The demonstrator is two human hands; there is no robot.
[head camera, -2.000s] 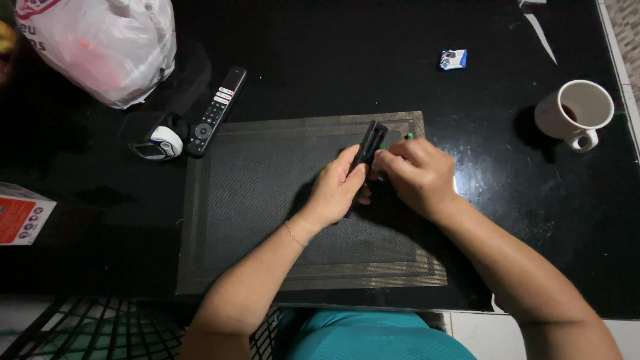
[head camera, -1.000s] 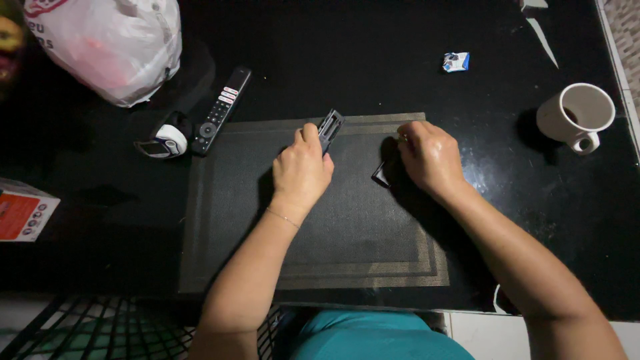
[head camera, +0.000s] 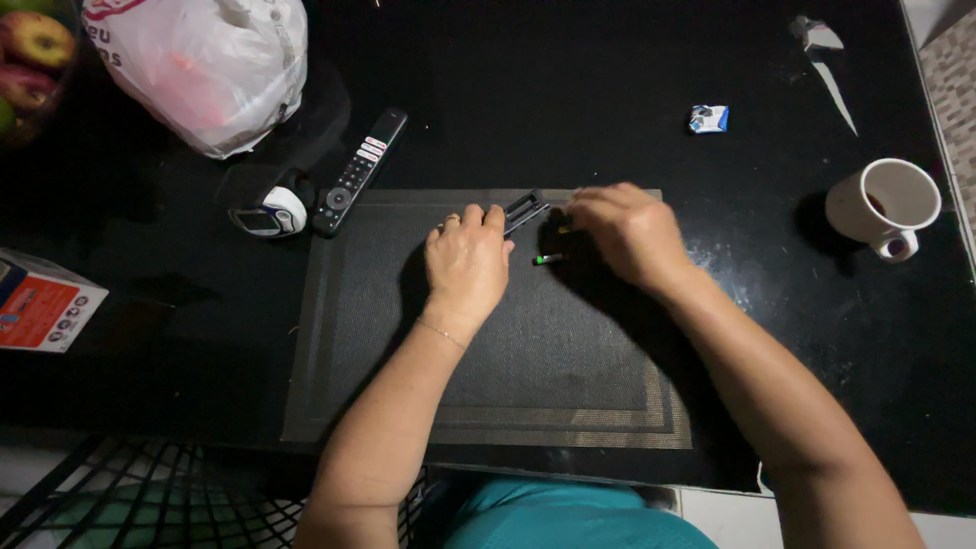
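Observation:
My left hand (head camera: 469, 263) rests over a black remote control (head camera: 524, 211) near the top of the dark woven placemat (head camera: 488, 366); the battery compartment at its far end lies uncovered and looks empty. To its right, a battery with a green end (head camera: 547, 260) lies on the placemat. My right hand (head camera: 629, 225) is slightly blurred above the placemat's upper right corner, its fingers bent downward. Beside those fingertips a small yellowish thing (head camera: 565, 228) shows, perhaps another battery. Whether my right fingers hold anything is hidden.
A second black remote control (head camera: 352, 179) lies beside a white and black device with a strap (head camera: 280, 213). Behind them stands a white plastic bag (head camera: 217, 69). A mug (head camera: 881, 202) is at the right, a small wrapper (head camera: 709, 119) further back, and a printed box (head camera: 46, 305) at the left edge.
Two seconds ago both hands were together at the remote control; they are now apart. The dark piece under my right hand a second ago no longer shows. A green-ended battery now lies on the placemat.

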